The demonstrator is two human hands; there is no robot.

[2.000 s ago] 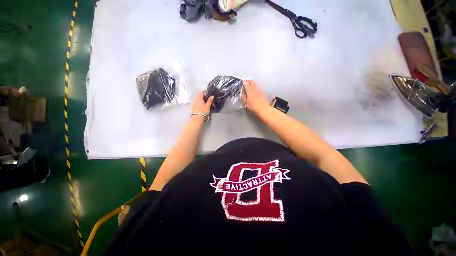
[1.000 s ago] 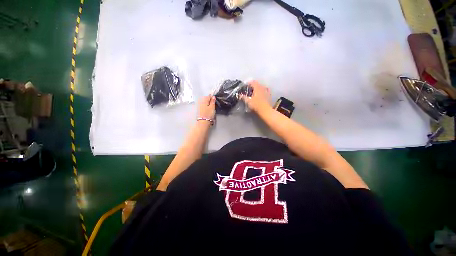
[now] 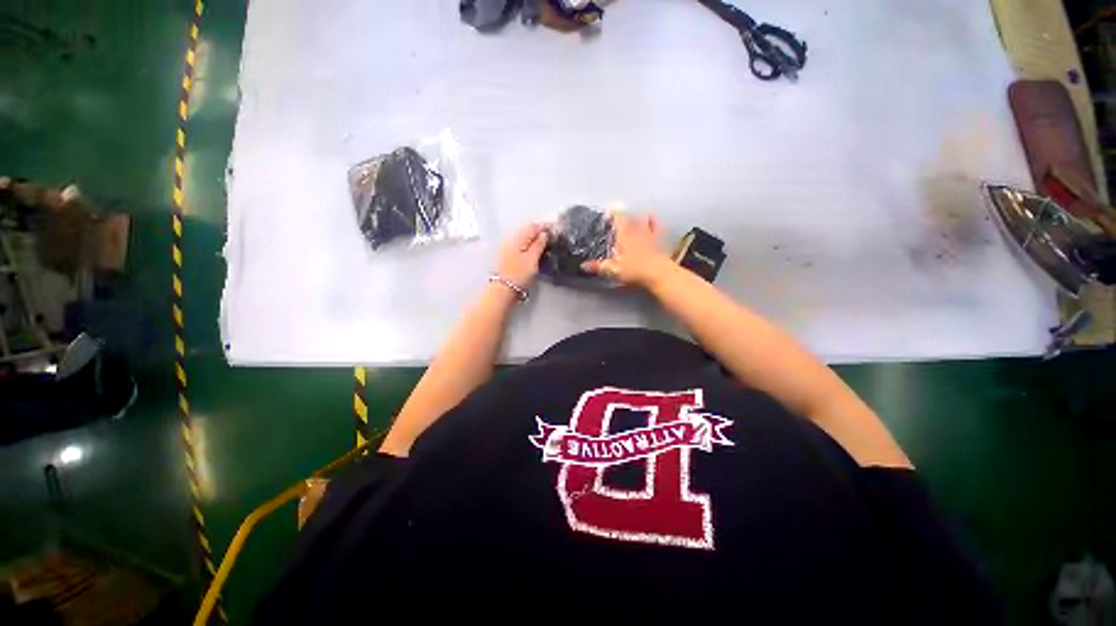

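Observation:
A polybag with dark contents (image 3: 580, 240) is between my hands over the white-covered table (image 3: 404, 312), near its front edge. My left hand (image 3: 526, 253) grips its left side, with a bracelet at the wrist. My right hand (image 3: 634, 248) grips its right side and is slightly blurred. A second polybag with dark contents (image 3: 404, 198) lies flat to the left, its clear part towards my hands. A small black and yellow item (image 3: 701, 254) lies just right of my right hand.
Black scissors (image 3: 773, 51) and a dark fabric heap (image 3: 539, 12) lie at the far edge. A steam iron (image 3: 1040, 232) sits at the right edge beside a brown-red pad (image 3: 1046, 128). A yellow tube frame (image 3: 263, 526) stands at lower left. Cartons are at far left.
The held bag is now bunched smaller and rounder between my hands, with less clear plastic showing. Both hands have shifted slightly right. The second polybag still lies on the table.

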